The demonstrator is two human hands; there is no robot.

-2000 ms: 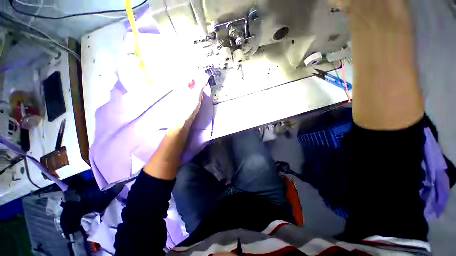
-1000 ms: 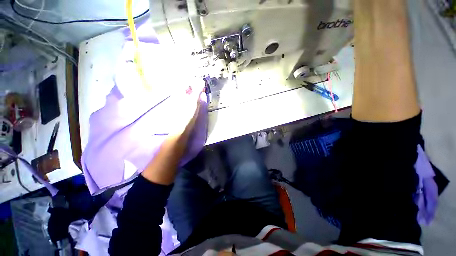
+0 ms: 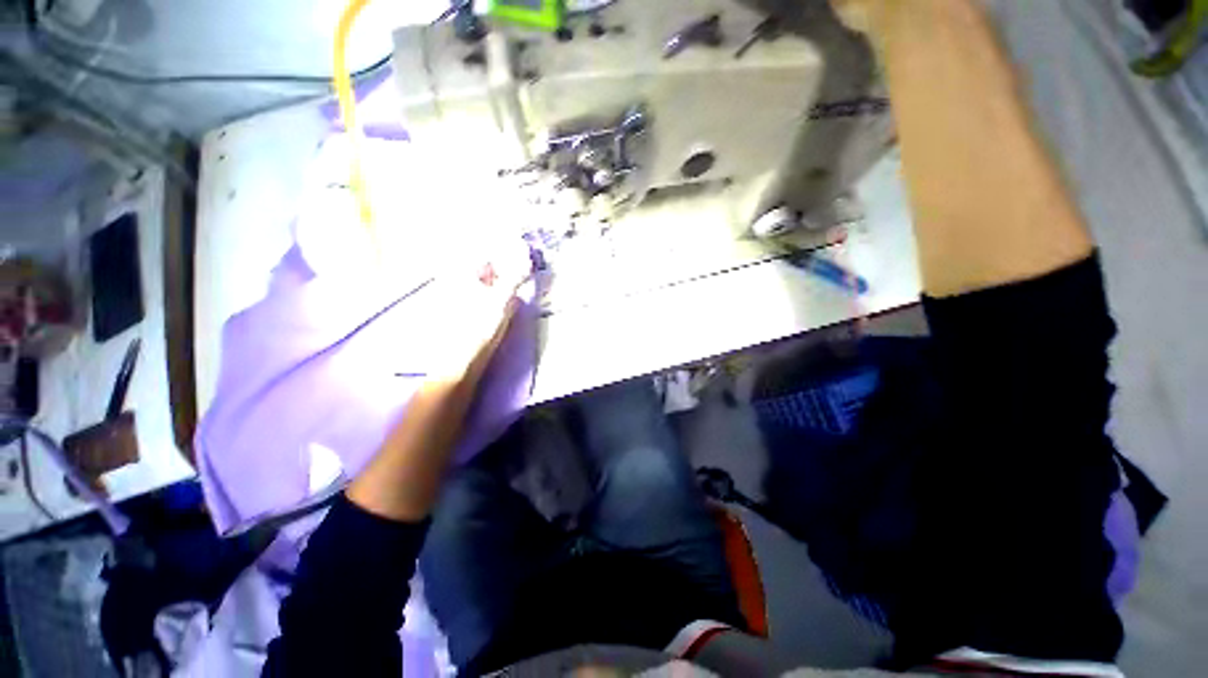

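The lilac garment panel [image 3: 298,384] lies over the left part of the white table and hangs over its front edge. It looks white under the lamp. My left hand [image 3: 501,318] lies on the cloth near the needle area of the sewing machine [image 3: 742,106]. Its fingers are washed out by glare, so I cannot tell whether they grip the cloth. My right forearm reaches up past the machine's right end. My right hand [image 3: 868,13] is cut off by the top edge, with only a small part showing. Presser foot and needle are lost in glare.
Blue-handled snips [image 3: 828,270] lie right of the machine beside a white round part [image 3: 775,223]. A yellow lamp arm [image 3: 342,66] stands left. The side table [image 3: 166,437] holds a black phone [image 3: 117,276], a dark pointed tool and a brown block. Lilac cloth hangs at lower left.
The view has shifted, showing more of the machine's top and a bright green part. My right forearm now slants up to the left. My left hand stays on the cloth near the needle.
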